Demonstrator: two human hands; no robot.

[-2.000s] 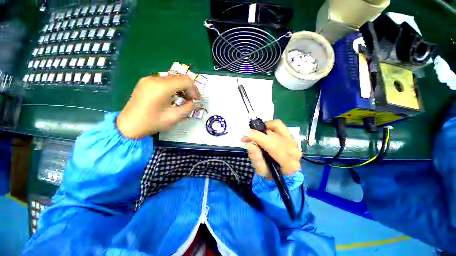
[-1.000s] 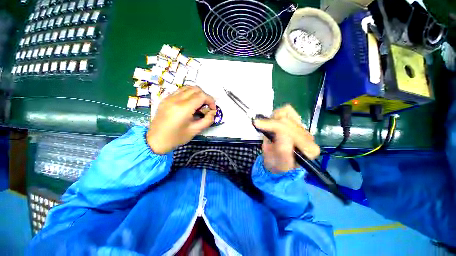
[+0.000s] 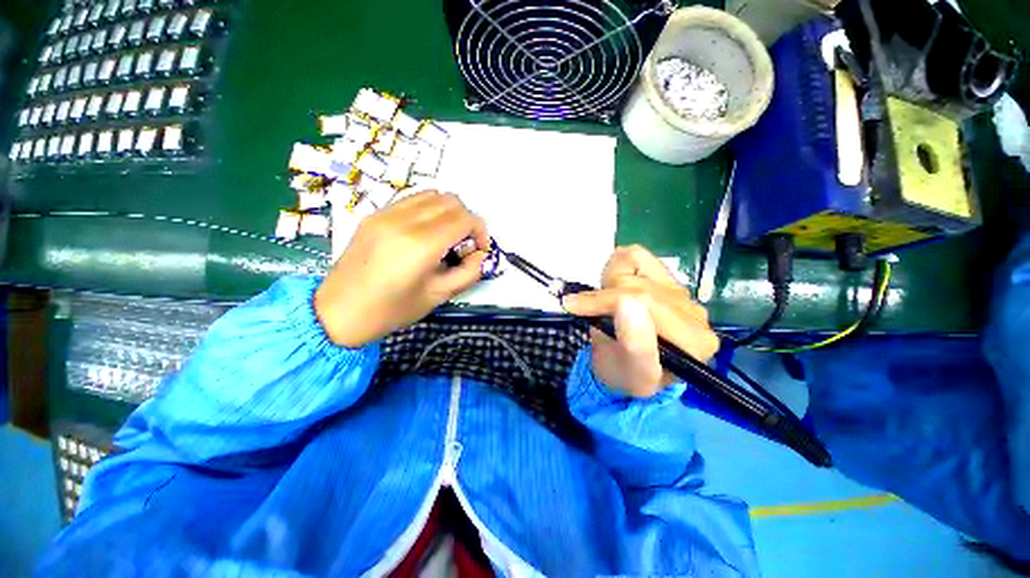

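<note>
My left hand [image 3: 404, 262] rests at the lower left of the white paper [image 3: 542, 198], its fingertips closed on a small dark ring circuit board [image 3: 490, 264]. The fingers hide most of the board and whatever else they pinch. My right hand [image 3: 646, 318] holds a black soldering iron [image 3: 582, 298] like a pen. The iron's thin tip points left and meets or nearly meets the ring board; contact is too small to tell. A loose pile of small silver-white battery cells [image 3: 373, 161] with yellow-orange edges lies at the paper's upper left.
A fume fan [image 3: 547, 66] stands behind the paper. Right of it are a cream tip-cleaning pot [image 3: 653, 122], a blue soldering station [image 3: 791, 147] and a yellow sponge [image 3: 928, 158]. A thin pale strip [image 3: 716, 243] lies beside the station. A cell tray [image 3: 107, 85] is far left. A person's blue sleeve shows at right.
My left hand left the cell pile and closed on the ring board, which lay on the paper. The iron swung from pointing up to pointing left, its tip now at the board.
</note>
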